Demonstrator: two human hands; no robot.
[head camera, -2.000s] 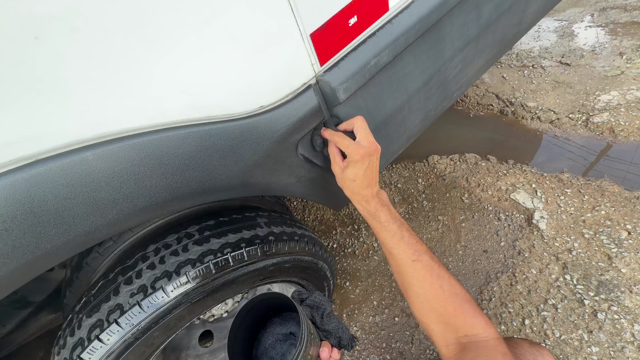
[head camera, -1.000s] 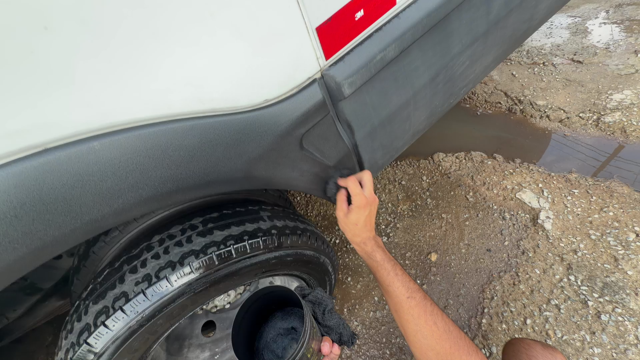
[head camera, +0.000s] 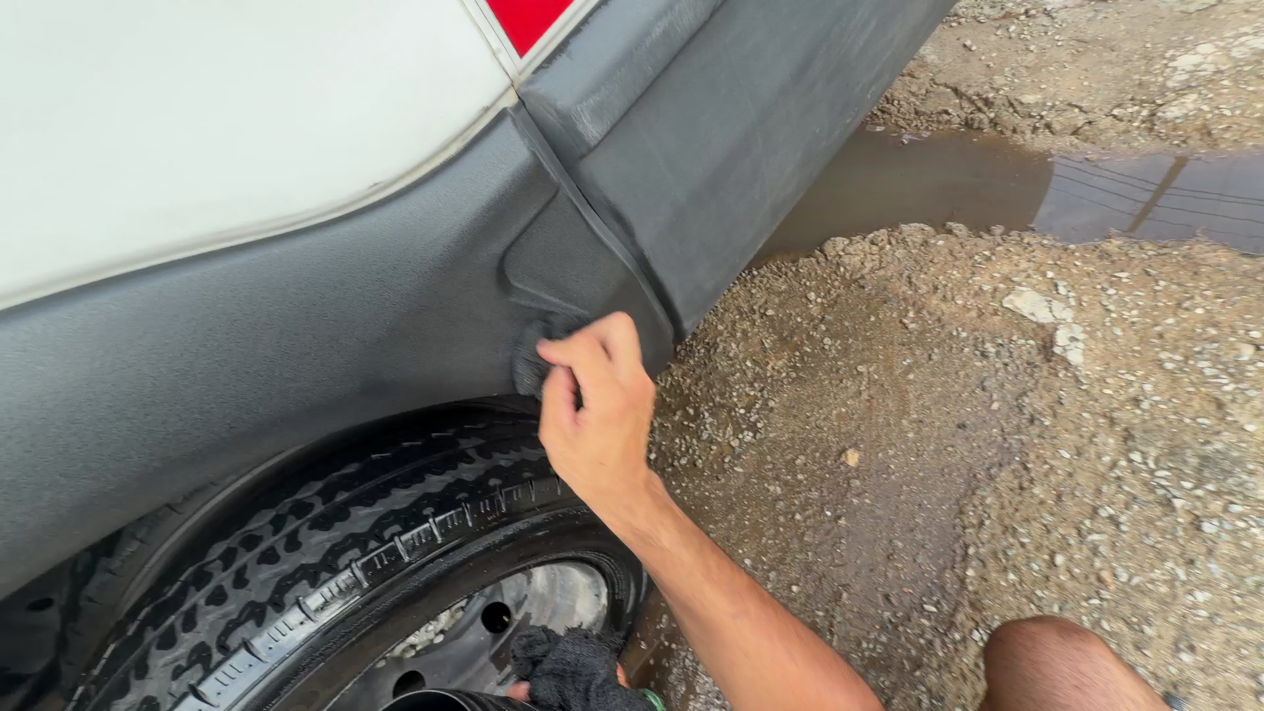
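Observation:
My right hand (head camera: 602, 410) pinches a small dark cloth (head camera: 533, 360) and presses it on the grey plastic wheel-arch trim (head camera: 395, 296), just below a recessed panel and above the tyre. Only fingertips of my left hand (head camera: 519, 690) show at the bottom edge, around a dark crumpled cloth (head camera: 578, 671) and beside the rim of a black container (head camera: 444, 700). The container's inside is mostly out of frame. The black tyre (head camera: 365, 533) and its steel wheel (head camera: 553, 592) lie behind them.
A grey bumper (head camera: 731, 148) meets the trim at a seam. White bodywork (head camera: 227, 118) with a red reflective strip (head camera: 528, 20) is above. Gravel ground (head camera: 839, 444) and a muddy puddle (head camera: 908, 188) lie to the right. My bare knee (head camera: 1066, 662) shows at the lower right.
My right hand has moved with its cloth from the recessed panel down to the trim's lower corner, then left along the edge above the tyre. The container has mostly left the view, which has shifted closer.

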